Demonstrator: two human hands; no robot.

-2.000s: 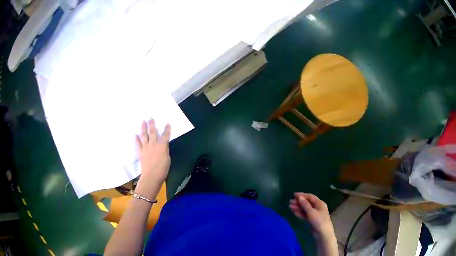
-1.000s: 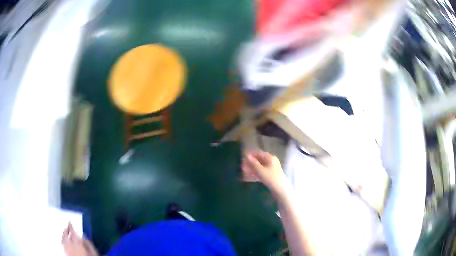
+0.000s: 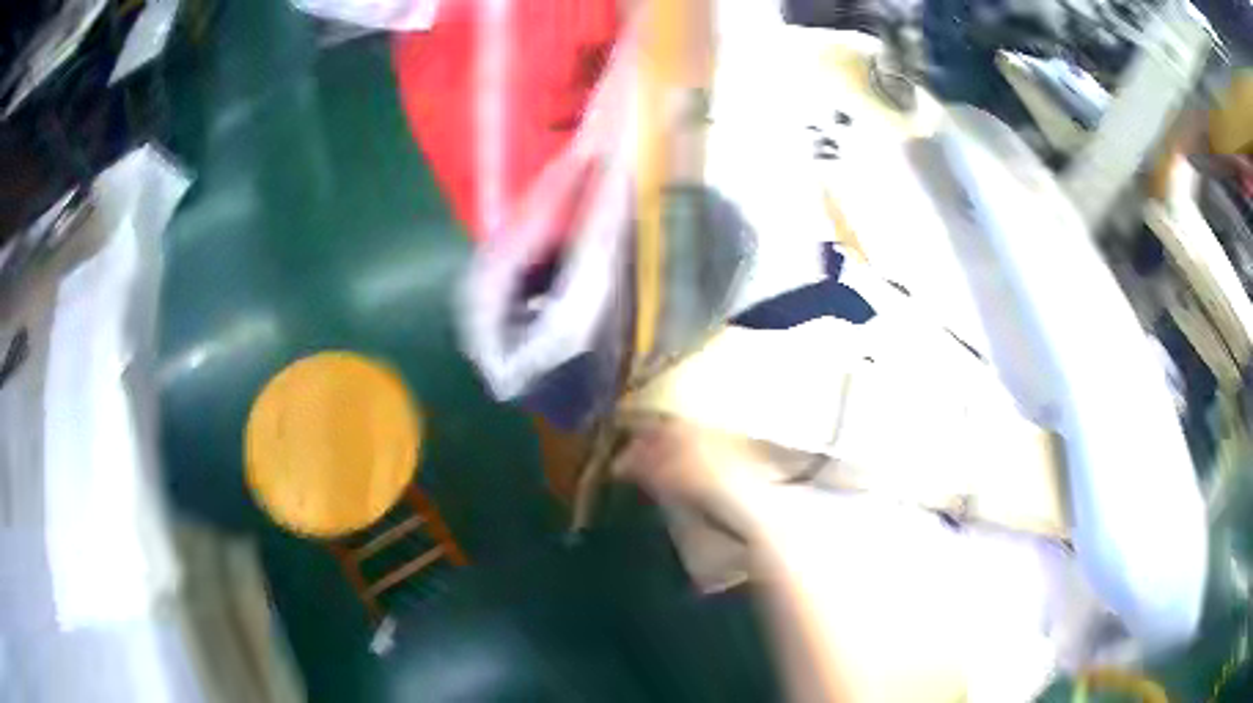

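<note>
My right hand [image 3: 673, 460] is blurred at the middle of the view, at the lower part of a hanging bunch. Orange-brown card strips [image 3: 650, 261] hang there, beside a hazy clear plastic bag [image 3: 515, 330] and a bright red bag or cloth [image 3: 502, 110]. A brown card piece [image 3: 561, 453] hangs low behind the strips. The fingers touch or overlap the strips; blur hides whether they grip. My left hand is out of the picture.
A round wooden stool [image 3: 333, 442] stands on the green floor at left. A white-covered table [image 3: 110, 412] runs along the left edge. On the right is a table with white and cream sheets [image 3: 879, 577] and a long pale padded board [image 3: 1058, 357]. A person's hand shows at the far right.
The view has swung right, from the white-covered table to the hanging bunch. My right hand has come up to the strips. My left hand has left the picture.
</note>
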